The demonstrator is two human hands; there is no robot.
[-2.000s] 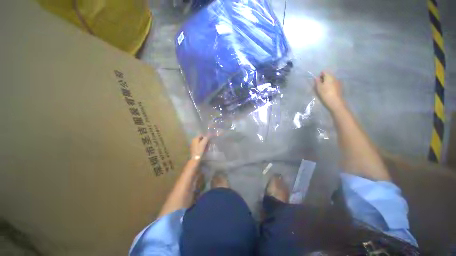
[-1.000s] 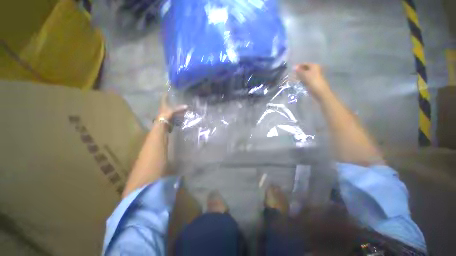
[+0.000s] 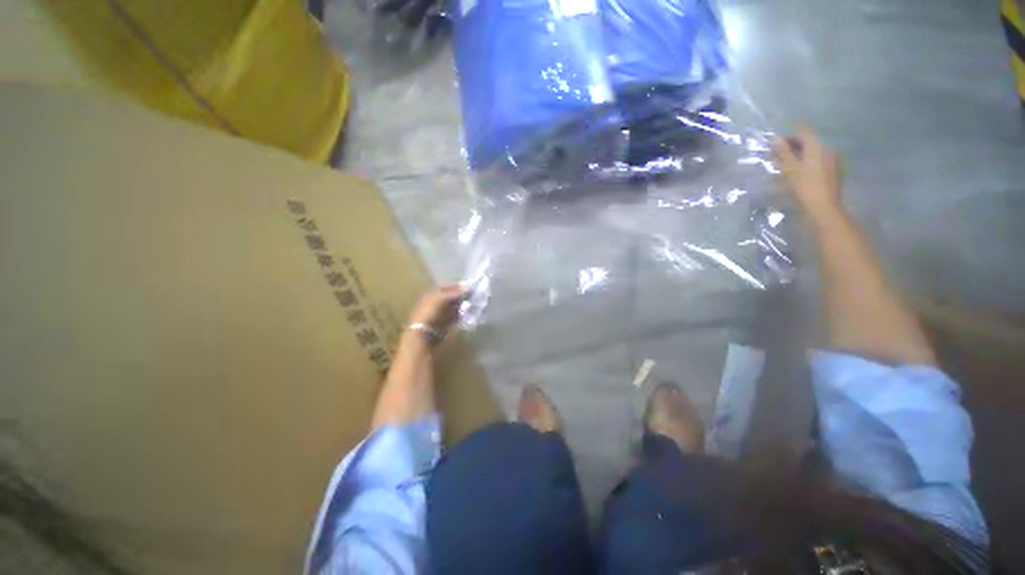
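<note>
A stack of blue bagged garments, with darker pieces beneath, lies on the floor at the top middle, cut off by the upper edge. A loose clear outer poly bag surrounds it, its open end spread towards me. My left hand is shut on the bag's near left edge. My right hand is shut on the bag's right edge, farther forward, beside the stack. The fingertips of both hands are small and partly blurred.
A large brown carton with dark print fills the left side. A yellow woven sack stands behind it. A white strip and a small pale scrap lie near my feet. Black-and-yellow tape shows at the upper right.
Both hands still hold the bag. Compared with one second ago, my left hand is lower and nearer me. The view has shifted, so the stack sits further right; its earlier tilt has lessened.
</note>
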